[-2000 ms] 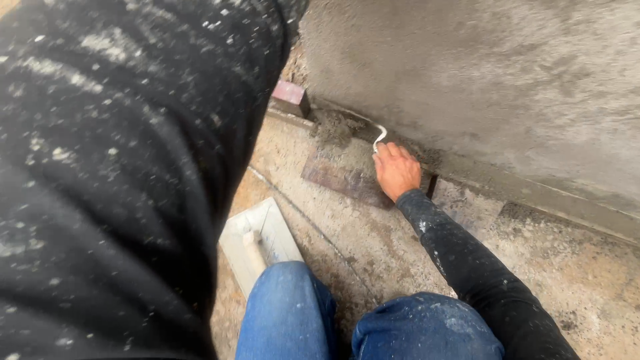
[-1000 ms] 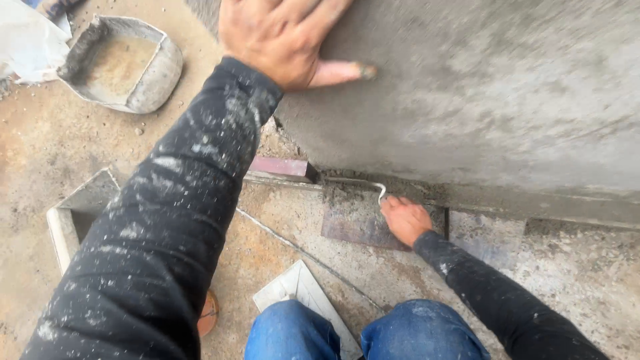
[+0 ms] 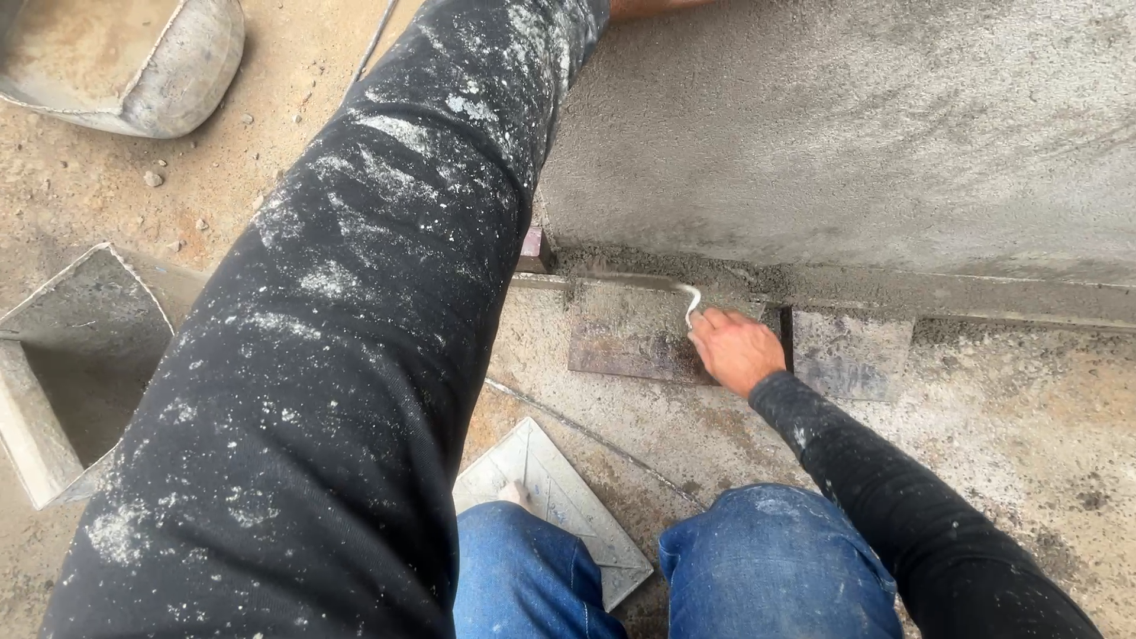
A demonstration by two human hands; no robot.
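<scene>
My right hand (image 3: 738,351) is closed around the handle of a small trowel (image 3: 692,300), whose white curved neck shows above my fingers. Its thin blade lies along the foot of a grey cement-rendered wall (image 3: 843,133), just over a brown board or tile (image 3: 630,346) on the ground. Of my left hand (image 3: 652,7) only a sliver near the wrist shows at the top edge, by the wall; its fingers are out of frame. The speckled black left sleeve crosses the view. A plastering float (image 3: 568,506) lies on the ground, partly under my left knee.
A cut-open container (image 3: 182,75) with murky contents stands top left. Below it is an open mortar-stained box (image 3: 40,426). A reddish block (image 3: 535,248) sits at the wall's corner, a second flat piece (image 3: 852,351) lies right of my hand, and a thin rod (image 3: 595,435) crosses the ground.
My left hand, spread near the wall one second ago, is now almost wholly beyond the top edge. My right hand still holds the small trowel at the wall's foot.
</scene>
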